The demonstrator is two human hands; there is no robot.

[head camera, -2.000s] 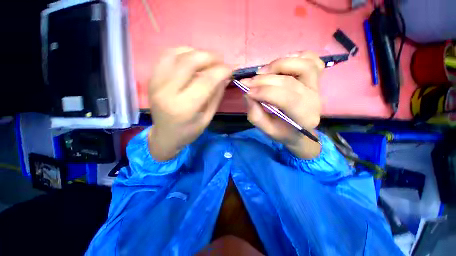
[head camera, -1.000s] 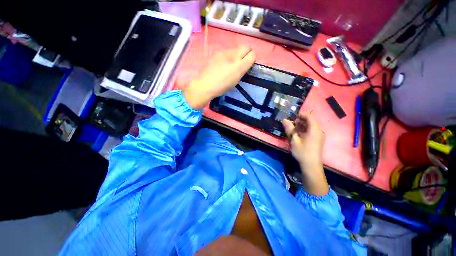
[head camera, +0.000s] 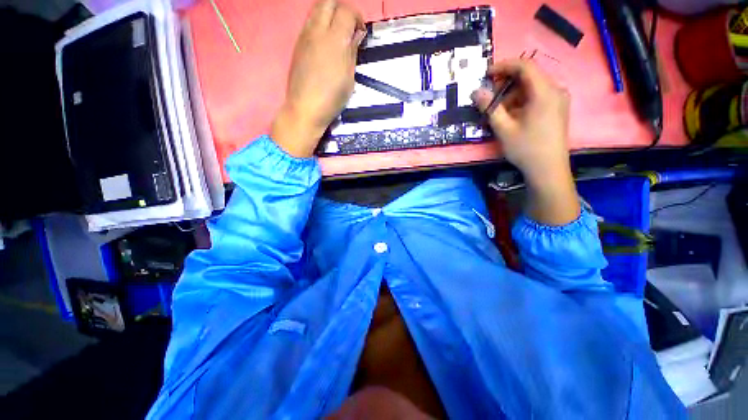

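An opened tablet [head camera: 394, 107] lies on the red-pink mat, its silver-white inside facing up. Black tape strips [head camera: 369, 113] and a slanting flex cable [head camera: 384, 86] cross it. My left hand [head camera: 322, 70] holds the tablet by its left side, covering part of that edge. My right hand [head camera: 529, 111] is at the right edge with thin dark tweezers [head camera: 500, 94] between the fingers; their tips point up and right over the mat. The fingertips are close to the tablet's right edge; whether they touch it is unclear.
Stacked black slabs with white foam sheets [head camera: 116, 115] stand at the left. A black pad [head camera: 558, 25], a blue pen [head camera: 607, 45] and a thick black corded tool [head camera: 638, 66] lie at the right. Red [head camera: 715, 45] and yellow-black rolls [head camera: 718, 111] are far right. Blue bins [head camera: 615, 246] are below.
The view has swung and come closer to the tablet. The tablet, edge-on two seconds ago, lies flat. My left hand is at its left side, and my right hand has moved up along its right edge.
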